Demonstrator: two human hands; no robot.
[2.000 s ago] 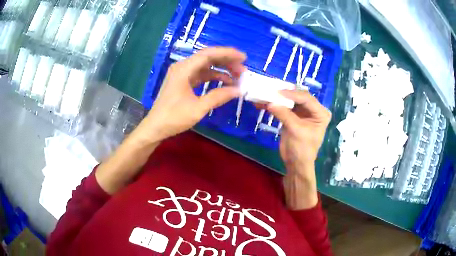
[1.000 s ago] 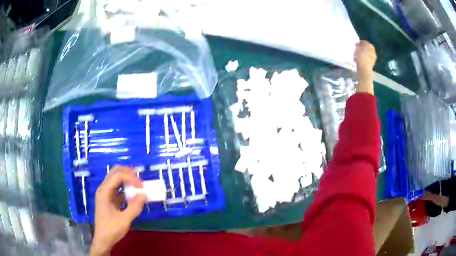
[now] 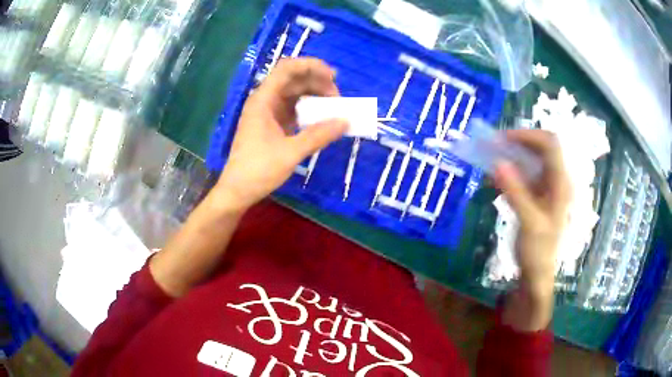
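Note:
My left hand (image 3: 276,136) holds a white rectangular block (image 3: 346,116) between thumb and fingers, above the blue tray. Thin white prongs stick out of the block's right end. My right hand (image 3: 541,180) holds a blurred, translucent clear cover (image 3: 486,149) over the tray's right edge, apart from the block. The blue tray (image 3: 354,40) holds rows of T-shaped white parts (image 3: 435,180) with thin rods.
A white heap of small parts (image 3: 564,125) lies right, beside a narrow clear tray (image 3: 623,221). A clear bag (image 3: 508,44) and white slip (image 3: 407,20) lie beyond the blue tray. Clear trays with white blocks (image 3: 77,121) stand left, above white pieces (image 3: 96,258).
My right hand has come back from the far side of the bench and now holds a clear cover. My left hand still holds the block. The view has turned back left.

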